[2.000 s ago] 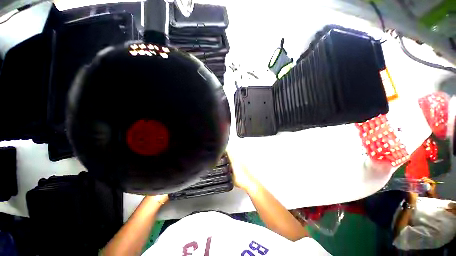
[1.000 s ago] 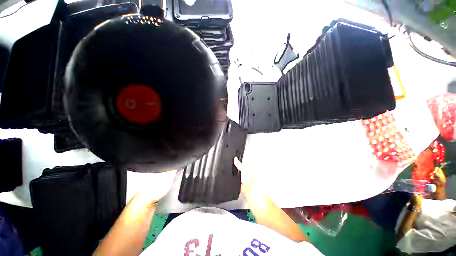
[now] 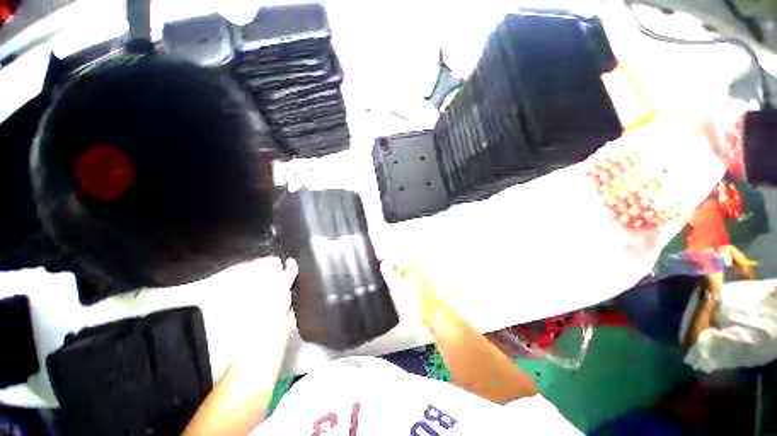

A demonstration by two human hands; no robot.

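A small bundle of black tablet cases point(image 3: 342, 272) stands at the bench's front edge, its edges showing as parallel ridges with bright glare on them. My left hand point(image 3: 277, 294) is at the bundle's left side, washed out by glare, its fingertips at the edge. My right hand point(image 3: 411, 285) is at the bundle's right side, also overexposed. Both hands hold the bundle between them. A long leaning row of black cases point(image 3: 520, 111) lies to the right, with one flat case back point(image 3: 413, 174) at its near end showing small dots.
A black round lamp shade point(image 3: 153, 170) with a red switch blocks the left. Black stacks stand behind point(image 3: 294, 85) and at front left point(image 3: 132, 370). Red parts point(image 3: 635, 192) and an orange tray point(image 3: 629, 94) lie right. A neighbour's hand point(image 3: 705, 311) shows at far right.
The view has shifted, and the lamp shade now sits further left. The bundle has turned from a slant with a flat face showing to ridges facing up, still between my hands.
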